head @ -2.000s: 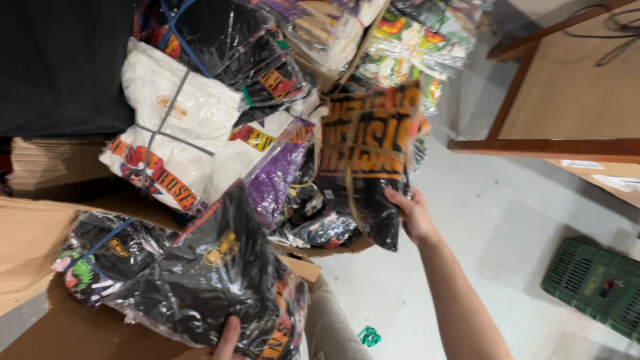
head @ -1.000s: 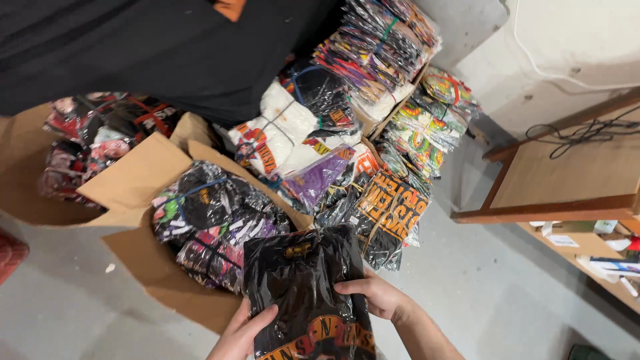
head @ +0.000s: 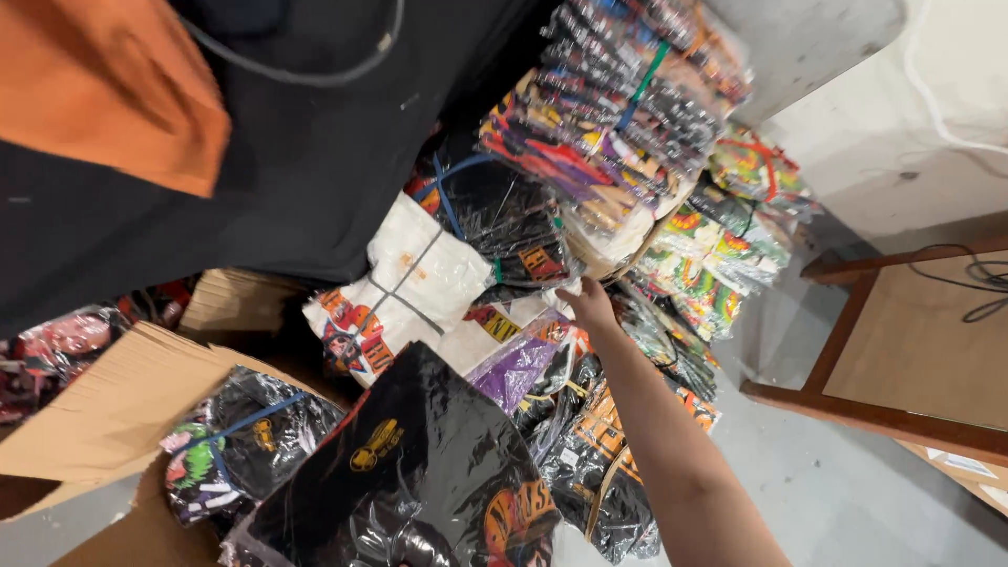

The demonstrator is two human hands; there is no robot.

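Observation:
My right hand (head: 587,305) reaches into the pile and touches the plastic edge of a bagged white garment (head: 496,327); whether its fingers grip it is unclear. A folded black printed T-shirt in clear plastic (head: 425,449) fills the lower middle. My left hand is hidden apart from a possible fingertip at the bottom edge. Left of my right hand lie a tied white T-shirt bundle (head: 425,272), a purple bagged garment (head: 516,370) and a tied black bundle (head: 504,209). Black shirts with orange lettering (head: 598,465) lie beneath my right forearm.
Tall tied stacks of bagged garments (head: 614,110) stand beyond my hand. An open cardboard box (head: 118,402) with another tied bundle (head: 244,441) is at left. Black cloth (head: 315,157) hangs at upper left. A wooden furniture frame (head: 850,339) stands at right.
My right hand has left the black bagged T-shirt that both hands held a second ago and has moved up to the garment pile. The view has moved closer to the pile.

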